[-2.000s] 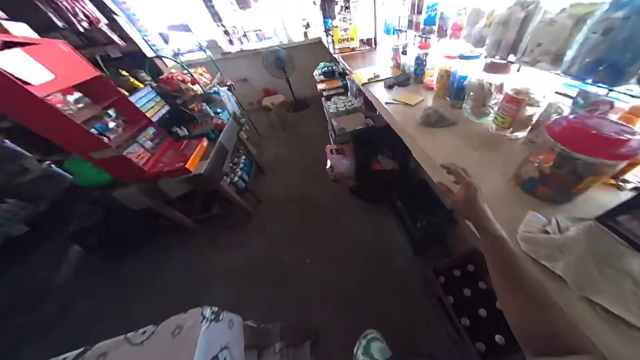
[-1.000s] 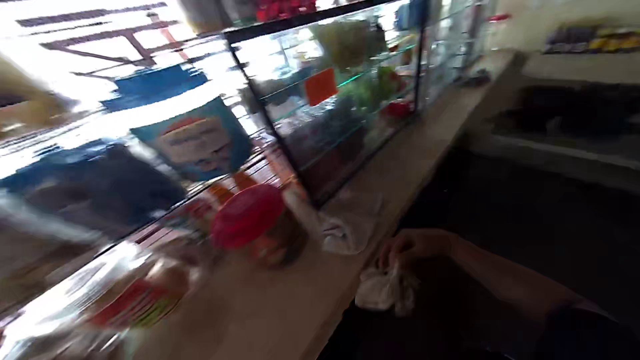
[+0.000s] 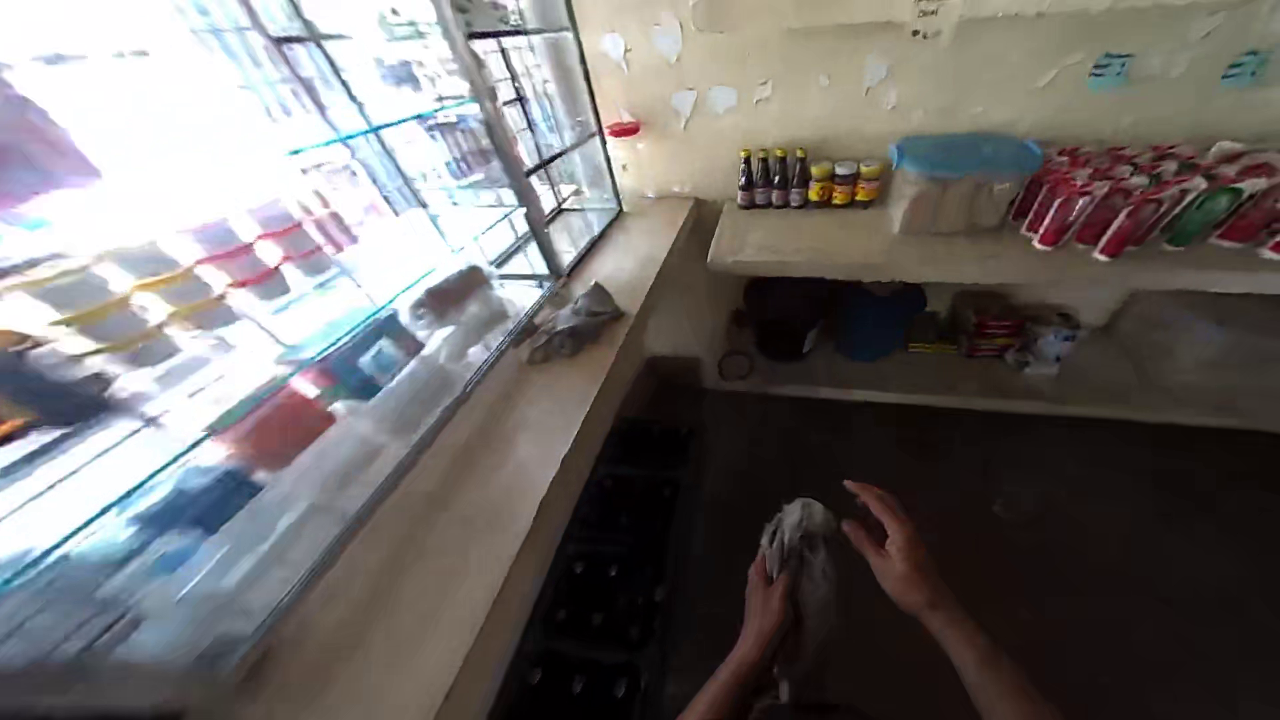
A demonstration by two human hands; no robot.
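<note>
My left hand [image 3: 768, 605] grips a crumpled pale cloth [image 3: 803, 530], whose lower part hangs down over the dark floor. To the right of the cloth is my right hand [image 3: 895, 555], raised with its fingers apart and nothing in it; a small gap shows between its fingertips and the cloth. Both hands are right of the long counter ledge [image 3: 500, 470]. On the far part of that ledge lies a crumpled grey plastic bag or cloth [image 3: 580, 318]; which of the two I cannot tell.
A glass display case [image 3: 400, 440] lines the ledge's left side. Dark crates [image 3: 600, 570] with bottles stand below the ledge. A concrete shelf [image 3: 960, 255] ahead bears small bottles [image 3: 772, 180], jars [image 3: 843, 184], a blue-lidded container [image 3: 965, 185] and red packets [image 3: 1120, 205]. Under it sits a blue bucket [image 3: 878, 320].
The view has swung far round to the display case and back wall. One second ago one hand held a pale cloth by the counter edge; now both hands show, the left holding the cloth.
</note>
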